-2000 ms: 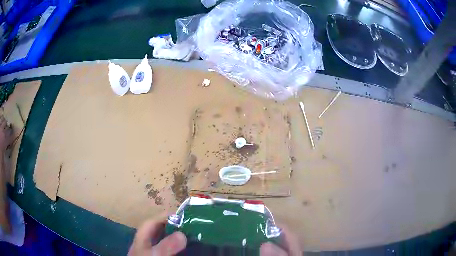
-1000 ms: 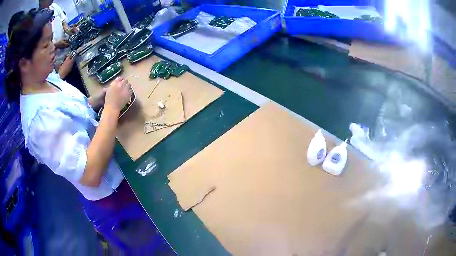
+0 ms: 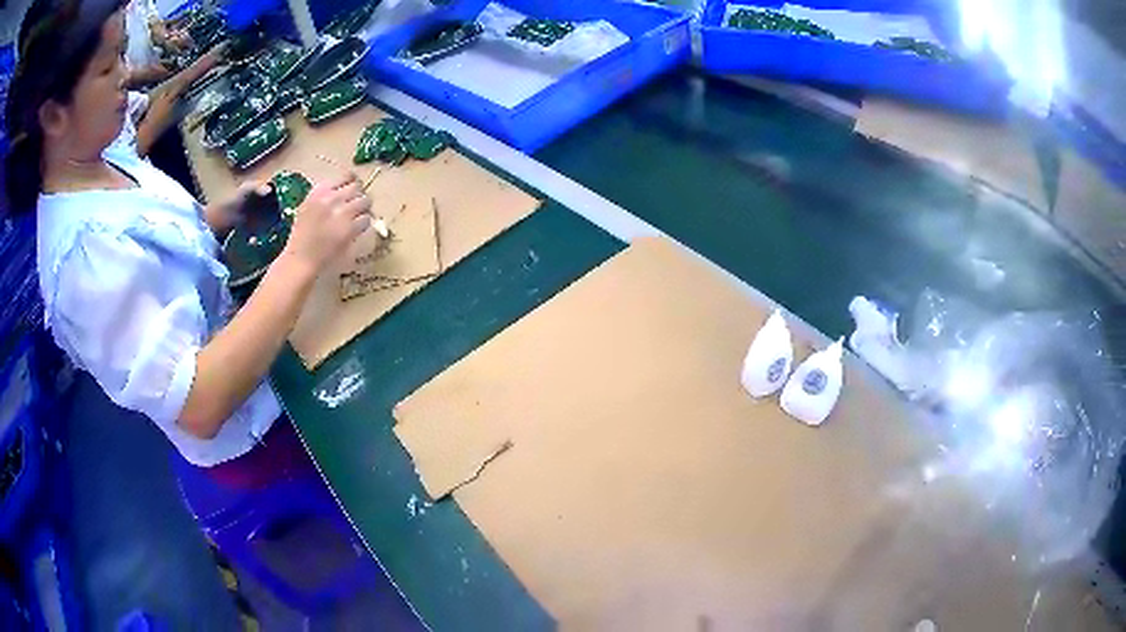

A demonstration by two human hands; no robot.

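Neither of my hands is in the picture. Nearest in front of me lies a large plain brown cardboard sheet (image 3: pixel 642 432), with a torn flap at its left corner. Two white squeeze bottles with pointed nozzles and round marks, one left (image 3: pixel 767 358) and one right (image 3: pixel 814 383), lie side by side on its far part. A clear poly bag (image 3: pixel 1031 432) is at the right, washed out by glare, so its contents cannot be made out. A crumpled white packet (image 3: pixel 875 341) lies beside the bag.
At left a co-worker (image 3: pixel 148 296) holds a dark green housing (image 3: pixel 257 241) over another cardboard sheet (image 3: pixel 475 222). Small green parts (image 3: pixel 401 141) and more housings (image 3: pixel 333 99) lie there. Blue bins (image 3: pixel 531 124) stand beyond the metal rail (image 3: pixel 568 198). The green bench (image 3: pixel 445 303) shows between the sheets.
Two seconds ago my hands held a green housing near the glue dish; the view has since swung left and they are out of it. In the last second the co-worker's hand moved right.
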